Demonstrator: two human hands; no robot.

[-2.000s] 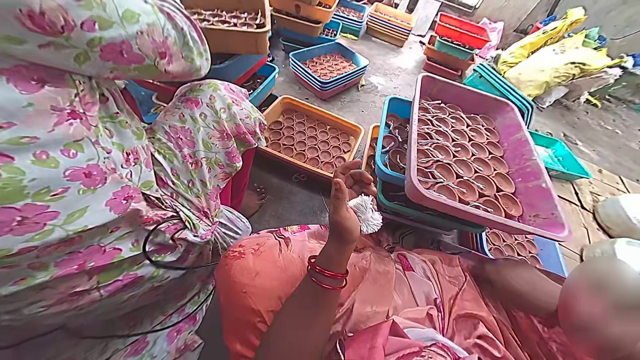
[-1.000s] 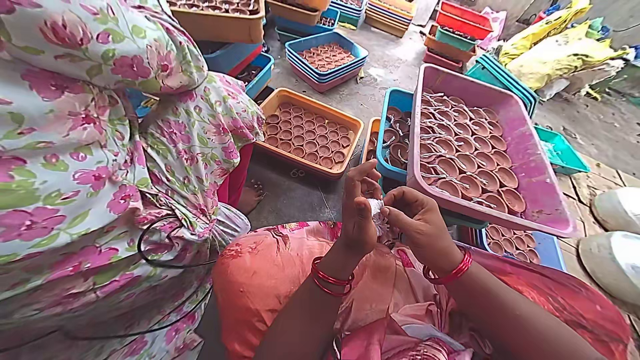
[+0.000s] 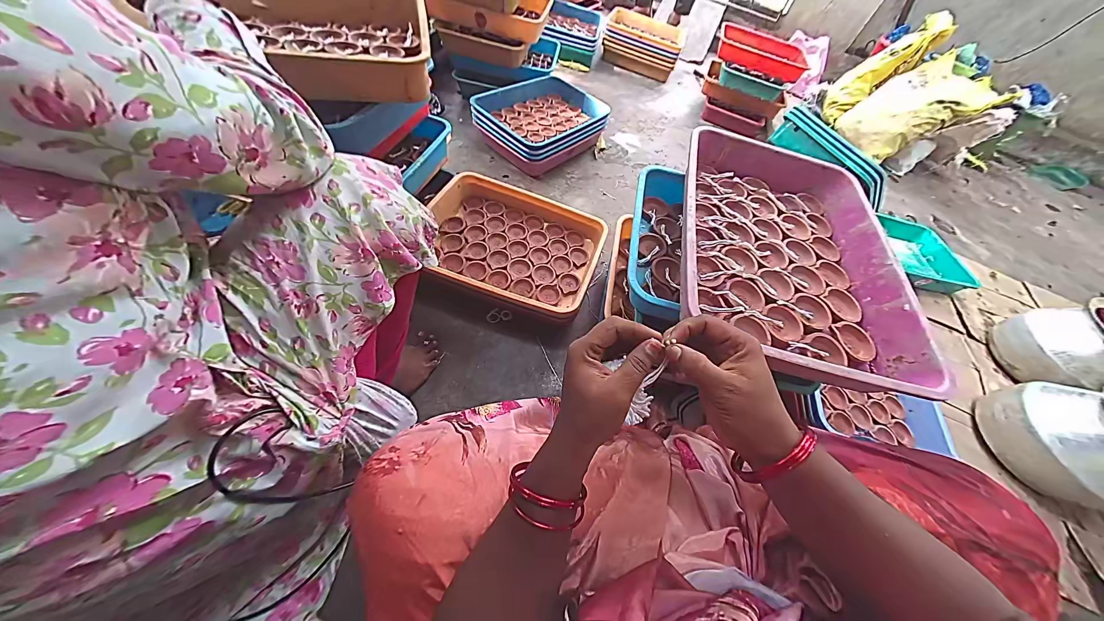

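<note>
My left hand (image 3: 608,371) holds a bundle of white cotton wicks (image 3: 640,401), which hangs below its fingers. My right hand (image 3: 723,371) meets it at the fingertips, thumb and forefinger pinched at the end of the wicks. Just beyond my hands, a pink plastic tray (image 3: 897,293) holds rows of small clay lamp cups (image 3: 780,285), many with white wicks lying in them. It overlaps a blue tray (image 3: 640,250) of clay cups. To the left, an orange tray (image 3: 517,200) on the floor holds clay cups in which no wicks show.
A person in a floral garment (image 3: 129,259) stands close on my left. Stacked blue trays (image 3: 541,138) and a brown tray (image 3: 345,73) lie further back. A green tray (image 3: 927,250), yellow plastic bags (image 3: 914,103) and white rounded containers (image 3: 1048,431) are on the right.
My right hand, low at the right edge two seconds ago, has come up to my left hand. Their fingertips are now closer together at the wicks than one second ago.
</note>
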